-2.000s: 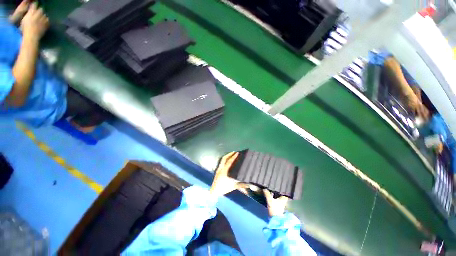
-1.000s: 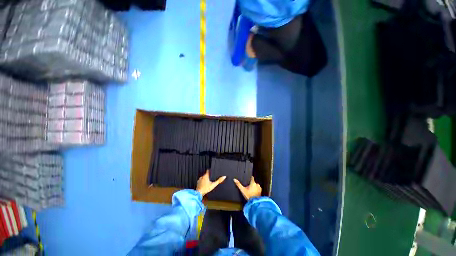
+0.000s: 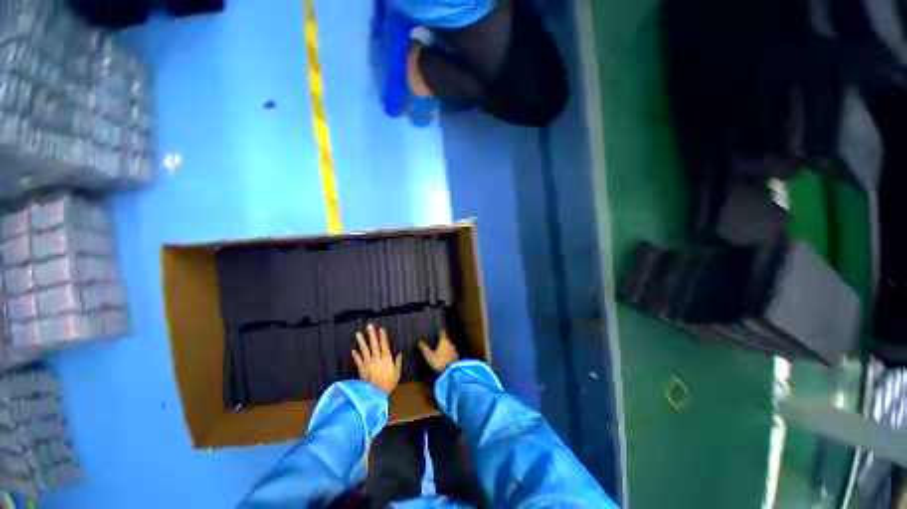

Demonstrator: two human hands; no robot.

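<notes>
An open brown carton (image 3: 194, 343) stands on the floor in front of me. Two rows of flat black pieces (image 3: 283, 360) stand on edge inside it. My left hand (image 3: 378, 360) lies palm down on the near row with its fingers spread and holds nothing. My right hand (image 3: 439, 353) is at the right end of that row, thumb pointing left. Its other fingers are partly hidden near the right carton wall, so its grip cannot be made out.
A green belt (image 3: 646, 437) runs along the right, bearing leaning black stacks (image 3: 696, 283) and a small yellow loop (image 3: 676, 392). A seated person's dark-clad leg (image 3: 517, 75) is beyond the carton. Wrapped grey stacks (image 3: 65, 268) stand at left on the blue floor.
My hands went from holding a black stack over the belt to holding pieces face up in the carton. Now those pieces no longer show face up, and my left hand is spread on the row.
</notes>
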